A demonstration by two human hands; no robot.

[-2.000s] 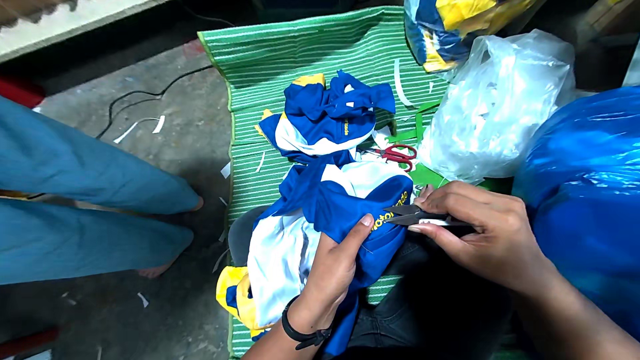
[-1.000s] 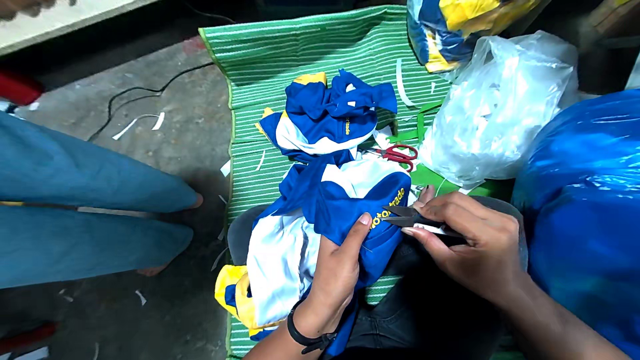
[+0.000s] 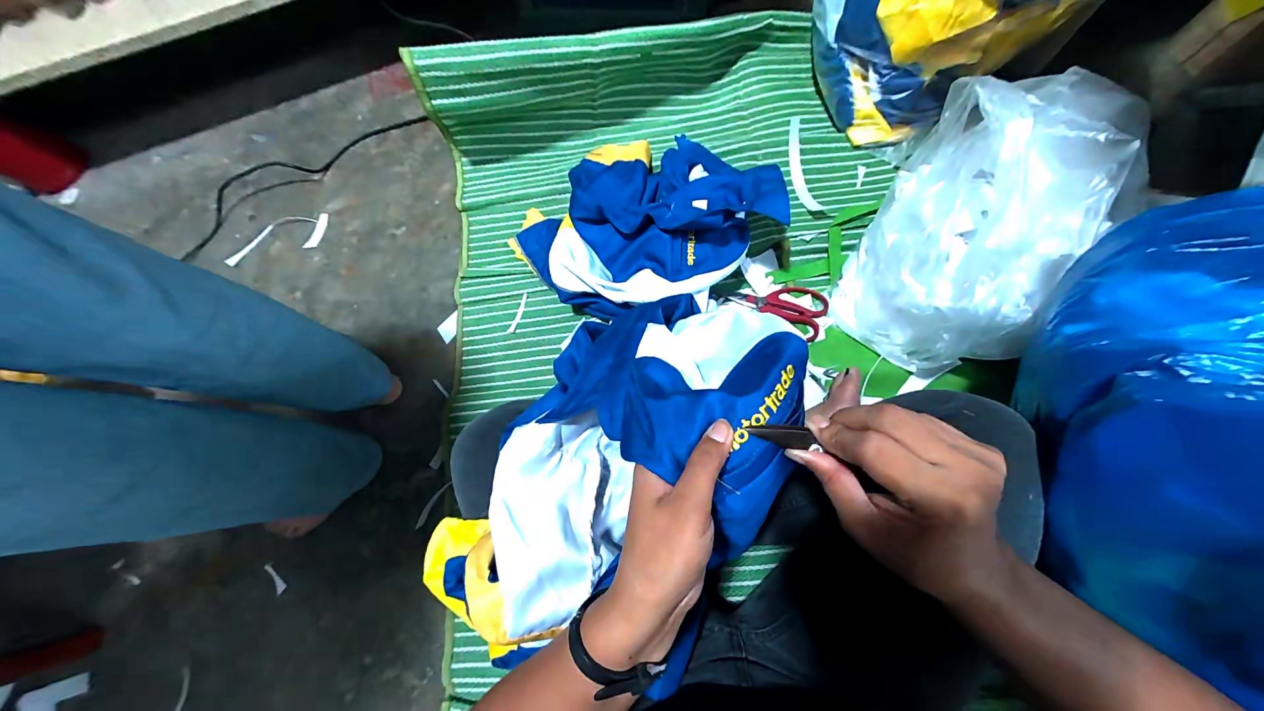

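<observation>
A blue, white and yellow garment (image 3: 657,395) with yellow embroidered lettering lies across my lap. My left hand (image 3: 676,533) grips its blue cloth, the thumb on top beside the lettering and the other fingers hidden under the fabric. Between the thumb and fingers of my right hand (image 3: 904,484) is a small dark thread snipper (image 3: 783,435), its tip at the lettering near my left thumb. Beyond the garment, a second one (image 3: 632,227) in the same colours lies bunched up. Red-handled scissors (image 3: 798,308) rest to its right, their blades partly hidden.
A green striped mat (image 3: 612,79) lies beneath. On the right stand a clear plastic bag (image 3: 978,227), a large blue plastic bag (image 3: 1165,425) and a bag of blue and yellow cloth (image 3: 869,59). At left are another person's legs (image 3: 178,385), a black cable (image 3: 262,170) and white scraps.
The right hand and the snipper have shifted slightly at the lettering. The left hand keeps its hold on the cloth, and the other things lie as before.
</observation>
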